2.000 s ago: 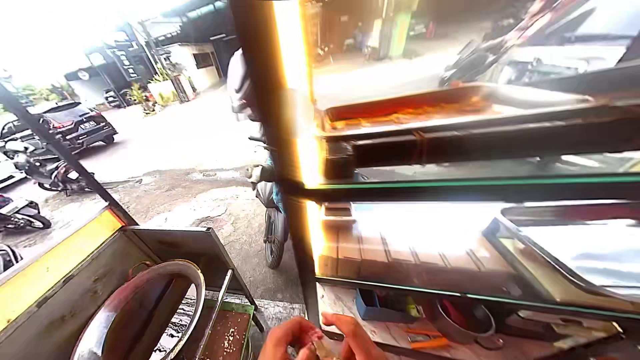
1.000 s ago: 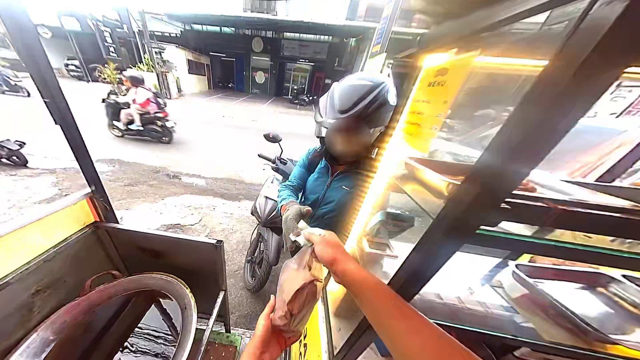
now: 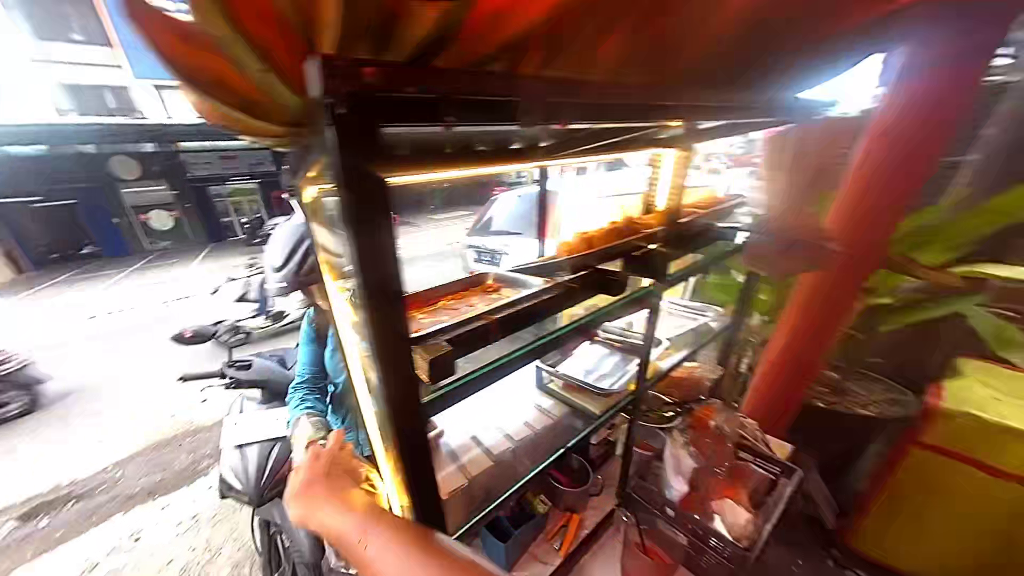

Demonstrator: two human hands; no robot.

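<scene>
My right hand [image 3: 324,480] reaches out past the front left post of the glass-sided food cart [image 3: 392,320]. It meets or nearly meets the gloved hand [image 3: 310,434] of a person in a blue jacket [image 3: 320,376] and grey helmet [image 3: 288,252]. Blur and overlap hide whether anything is between my fingers. My left hand is out of view. The person is beside a motorcycle [image 3: 252,448], partly hidden by the post.
Inside the cart are a metal tray of red food [image 3: 472,304], a tray of fried food [image 3: 608,236] and stacked metal trays [image 3: 596,366]. Lower right are orange-handled scissors [image 3: 566,532] and a plastic crate of bags [image 3: 776,496]. A red pole [image 3: 872,224] stands at right.
One second ago both my hands were on a bag, with the person's gloved hand at its top; now the bag is not visible. The view has swung right.
</scene>
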